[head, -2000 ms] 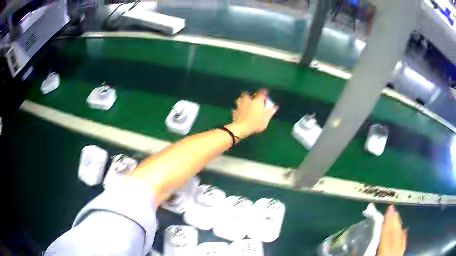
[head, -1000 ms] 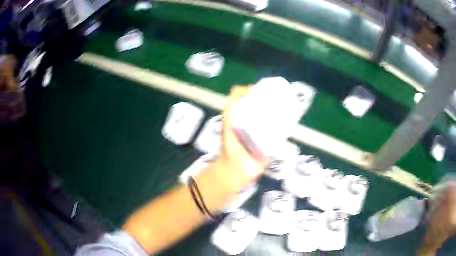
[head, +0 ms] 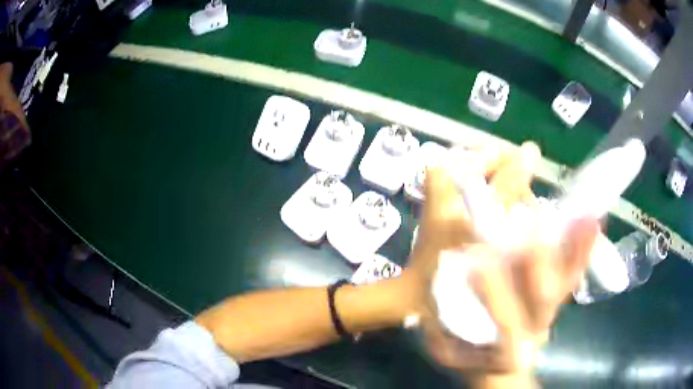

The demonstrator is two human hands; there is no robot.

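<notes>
My left hand point(head: 444, 220), with a dark band on its wrist, and my right hand point(head: 524, 296) are together at centre right, blurred. My left hand grips a white outlet adapter, mostly covered by fingers. My right hand is closed around overexposed white material point(head: 612, 178), which looks like a wiping cloth; its edges are unclear. Several white adapters lie on the dark green bench left of the hands, mostly pins up, such as this adapter point(head: 365, 228). The leftmost adapter point(head: 280, 131) lies socket face up.
A clear bottle point(head: 642, 254) lies behind the hands at right. A pale rail point(head: 228, 68) divides bench from green belt point(head: 425, 61), which carries spaced adapters. A grey post point(head: 646, 114) stands at right. Another person's arm point(head: 11, 114) shows at the left edge.
My left hand has reached over the belt, then come back over the bench with a white adapter. My right hand has left the bottle area and met it. The view has shifted.
</notes>
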